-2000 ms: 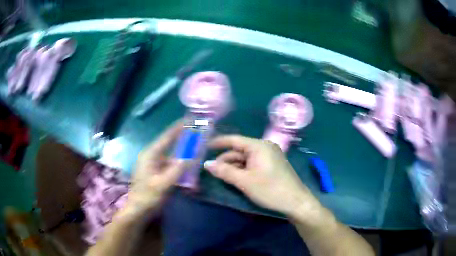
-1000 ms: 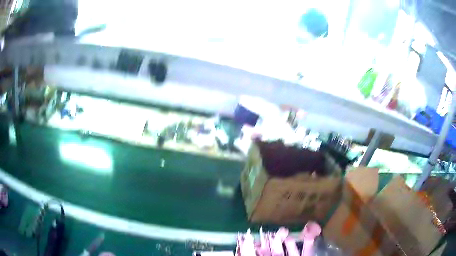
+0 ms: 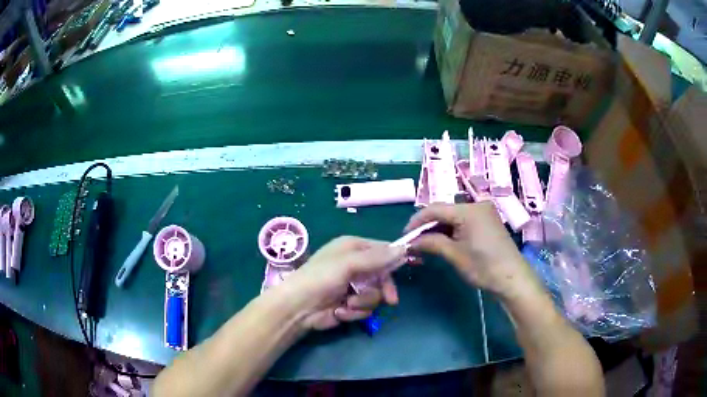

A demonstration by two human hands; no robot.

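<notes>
My left hand (image 3: 341, 281) and my right hand (image 3: 469, 244) are together over the bench, right of centre. They hold a narrow pink piece, seemingly a handle cover (image 3: 415, 234), tilted between their fingers; my left fingers hide much of it. A fan housing (image 3: 177, 250) lies at the left with a small board and a blue battery (image 3: 175, 319) in its handle. A second fan housing (image 3: 284, 241) lies nearer the centre, its handle partly hidden by my left arm. Another blue battery (image 3: 374, 324) shows below my left hand.
Another cover (image 3: 380, 192) lies beyond my hands. Pink parts (image 3: 500, 174) and a clear plastic bag (image 3: 601, 264) are at right, a cardboard box (image 3: 527, 77) behind. A screwdriver (image 3: 94, 256), knife (image 3: 147, 236), green panel (image 3: 66, 221) and closed fans (image 3: 17, 233) are left. Screws (image 3: 283, 185) lie near the white strip.
The view swung up to the box, then back down. The housing with the battery, earlier in my hands, now lies at left. My hands have moved right and hold a narrow pink piece.
</notes>
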